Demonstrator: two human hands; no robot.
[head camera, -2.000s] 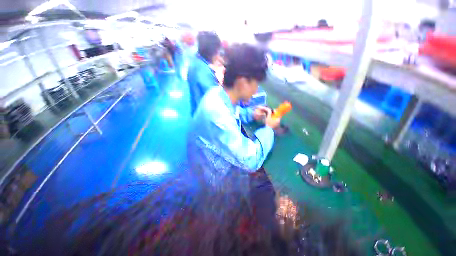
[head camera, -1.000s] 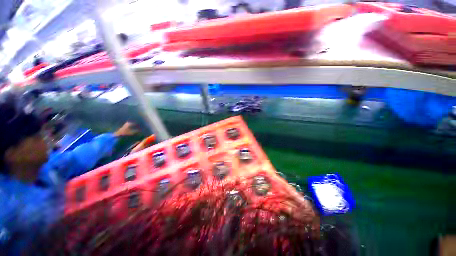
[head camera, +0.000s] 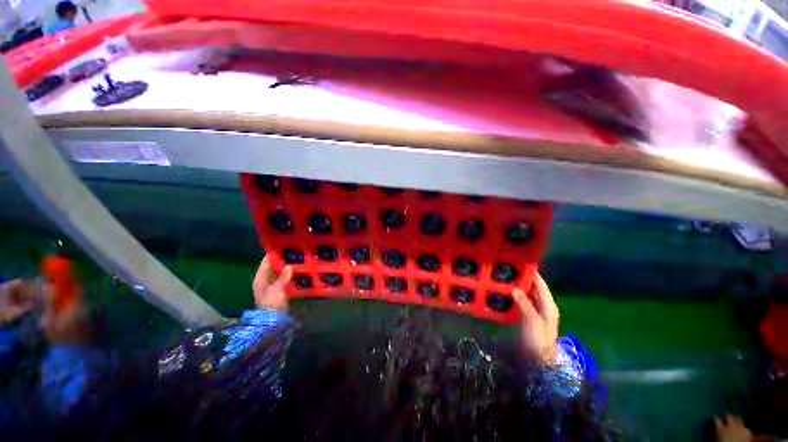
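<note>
A red compartment tray (head camera: 371, 241) is in front of me, with a dark round unit (head camera: 394, 258) in each visible pocket, several rows of them. Its far edge is hidden under the shelf's metal edge. My left hand (head camera: 273, 287) grips the tray's near left corner. My right hand (head camera: 540, 318) grips its near right corner. Blue sleeves show at both wrists. Dark hair blurs the bottom of the view.
A shelf edge (head camera: 346, 160) crosses above the tray, with large red trays (head camera: 432, 34) and dark parts (head camera: 119, 90) on it. A metal post (head camera: 95, 216) stands left. A neighbour's hands hold an orange-handled tool (head camera: 60, 280). Another person's hand (head camera: 733, 432) is at lower right.
The view has turned from the left to face the shelf. The red tray, earlier low and tilted at left, is now centred, partly under the shelf edge, with both my hands visible on it.
</note>
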